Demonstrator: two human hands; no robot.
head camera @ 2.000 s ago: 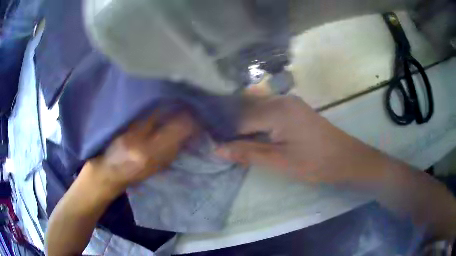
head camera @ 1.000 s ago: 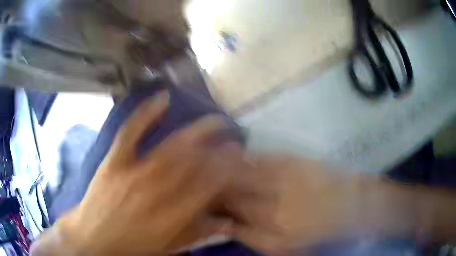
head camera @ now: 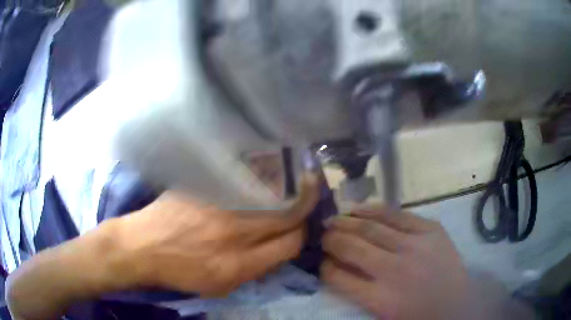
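Note:
Dark shell fabric [head camera: 317, 228] lies under the sewing machine head [head camera: 282, 69], with a fold showing between my two hands near the needle area. My left hand [head camera: 219, 240] presses on the fabric from the left, its fingertips close to the needle and partly behind the white curved guard [head camera: 166, 131]. My right hand [head camera: 391, 259] holds the fabric's right edge with curled fingers, just below the presser foot area. Pale grey-blue lining [head camera: 263, 297] shows below my hands. The needle itself is blurred and cannot be made out.
Black-handled scissors [head camera: 510, 194] lie on the machine bed at the right. A metal lever [head camera: 383, 144] hangs from the head in front of the bed. Dark and pale cut pieces [head camera: 25, 144] lie at the left. The white table [head camera: 466, 231] extends to the right.
The view has shifted, so the machine head fills the top again. My hands have moved apart from their overlap to either side of the dark fold, close to the needle.

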